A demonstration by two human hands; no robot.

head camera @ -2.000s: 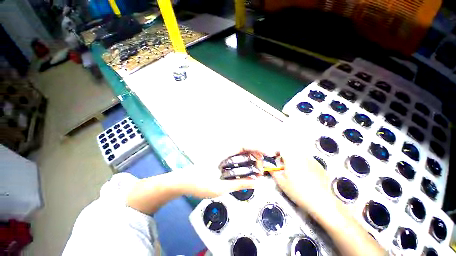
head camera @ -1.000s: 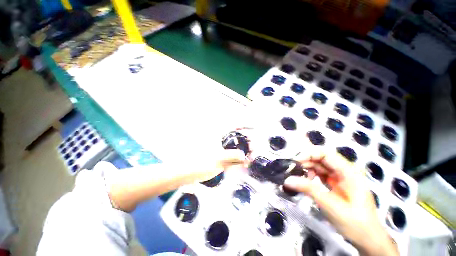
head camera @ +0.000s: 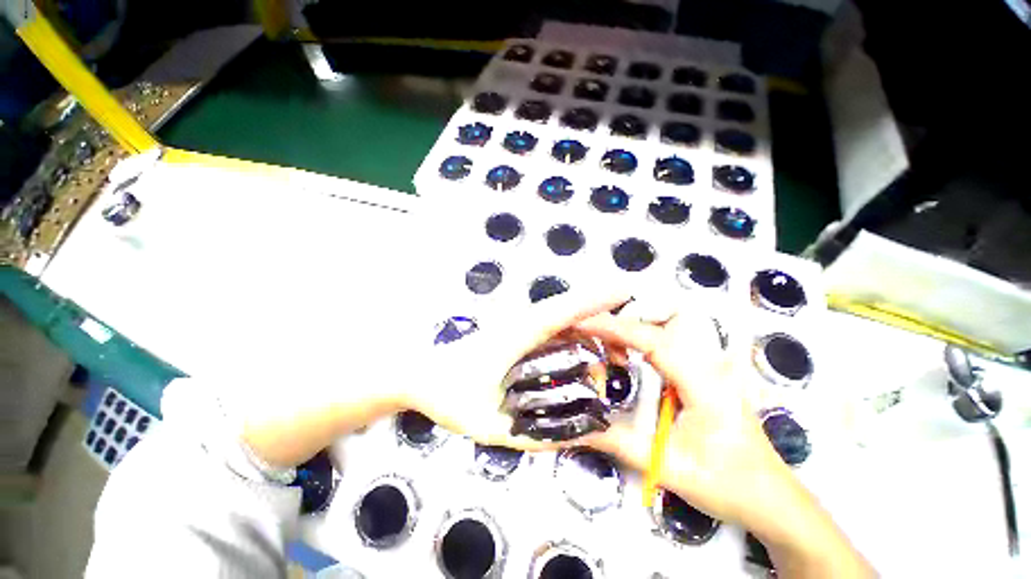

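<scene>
My left hand holds a stack of several round watch heads, seen edge-on, over the near foam tray. My right hand is against the right end of the stack, its fingers at a watch head with a dark face. A thin orange stick lies between the fingers and palm of my right hand. Below and around my hands, watch heads sit face up in the pockets of the white foam tray. Whether the right fingers grip the end watch head firmly is partly hidden by glare.
A farther foam tray holds rows of dark and bluish watch heads. A clear bottle with a metal top stands at the right, a small shiny object at the left. A yellow post rises at the back left. A smaller tray is at lower left.
The view has turned right, so the trays appear more central. The right hand, apart from the left with dark watch heads between them one second ago, is now close against the stack.
</scene>
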